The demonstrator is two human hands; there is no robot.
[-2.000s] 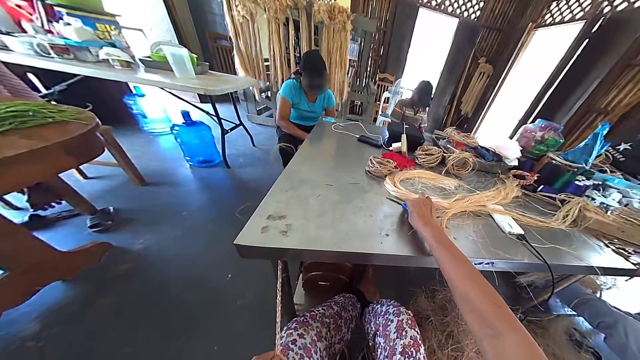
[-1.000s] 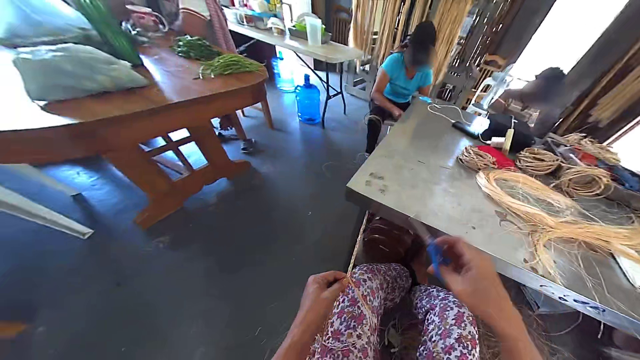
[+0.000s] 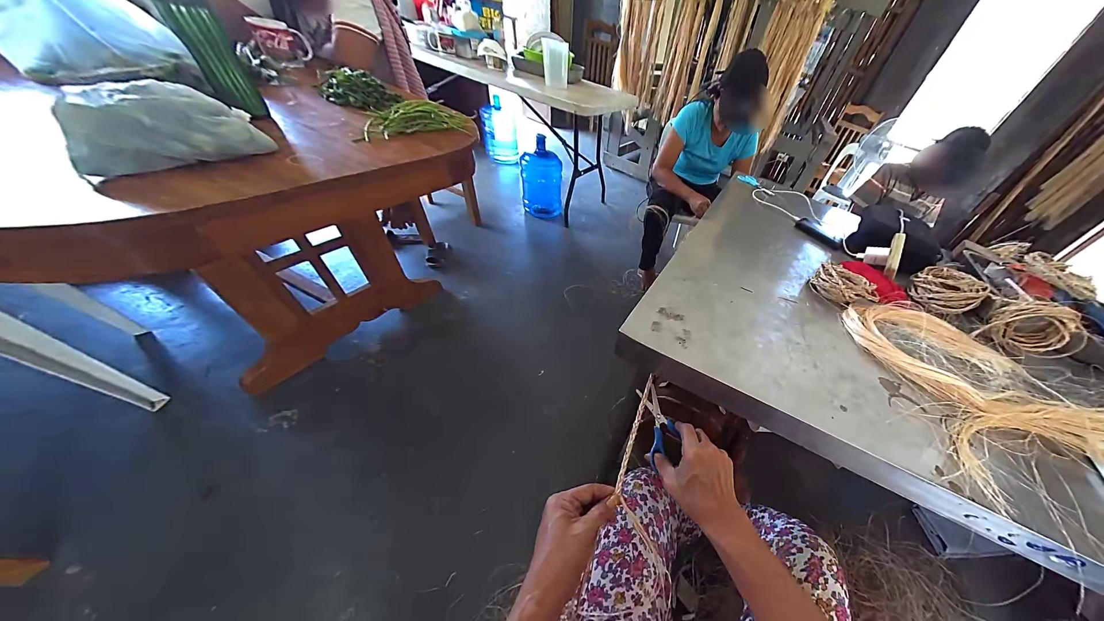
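Observation:
My left hand (image 3: 580, 516) pinches a thin braided fibre cord (image 3: 632, 442) between thumb and fingers, above my lap in patterned trousers. The cord runs up from there towards the near corner of the grey table. In my right hand (image 3: 697, 473) are blue-handled scissors (image 3: 662, 429), their blades pointing up beside the upper part of the cord. Whether the blades touch the cord, I cannot tell. Loose strands hang below my left hand. On the tabletop to the right lies a long hank of pale fibre (image 3: 936, 366).
The grey table (image 3: 742, 310) bears coiled cords (image 3: 949, 289) and a red cloth (image 3: 875, 280). A person in a blue shirt (image 3: 703, 138) sits at its far end, another person (image 3: 944, 164) beyond. A wooden table (image 3: 345, 185) holds greens and bags. Blue water jugs (image 3: 541, 181) stand on the floor.
My right hand has moved from the tabletop to the cord, now with the scissors beside it. My left hand has come up into view holding the cord. The view has swung left.

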